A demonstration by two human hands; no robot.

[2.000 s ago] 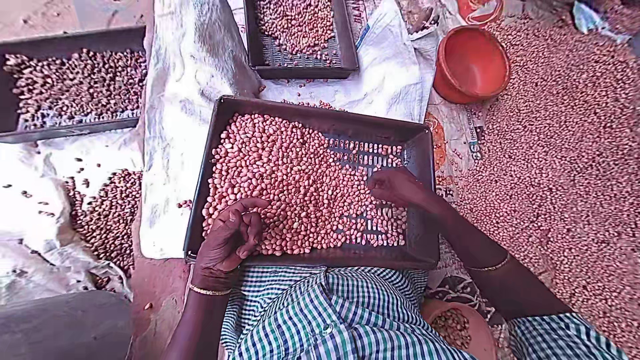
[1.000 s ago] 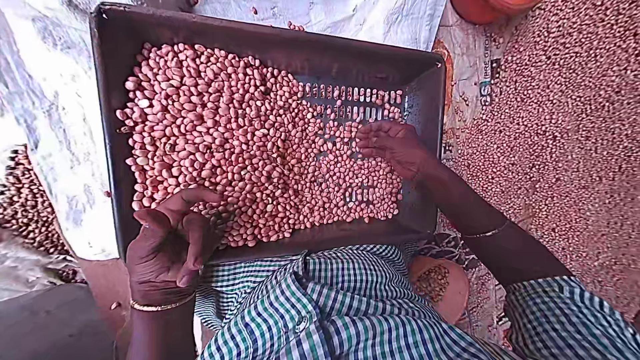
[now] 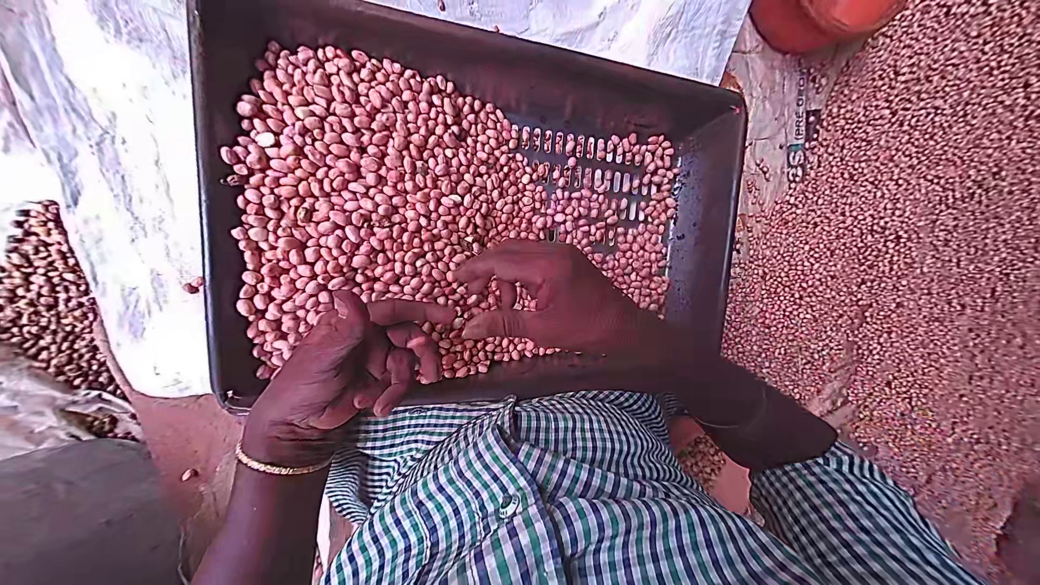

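A dark tray with a slotted bottom lies before me, its left and middle parts covered by shelled pink peanuts. Over its lower left edge is my left hand, half turned up with curled fingers; whether a peanut lies among them cannot be told. My right hand reaches over the peanuts in the lower middle, thumb and fingers apart, fingertips close to those of my left hand. Nothing shows between them. Slots are visible at the tray's upper right, with peanuts scattered on them.
Peanuts in a wide spread cover the right side. A red-orange plastic tub stands at the upper right. White sheeting lies behind and left of the tray. A darker heap is at the left, and a container sits under my right forearm.
My right hand has moved left from the tray's right part to beside my left hand. My left hand has moved slightly toward the middle. The view has come much closer to the tray.
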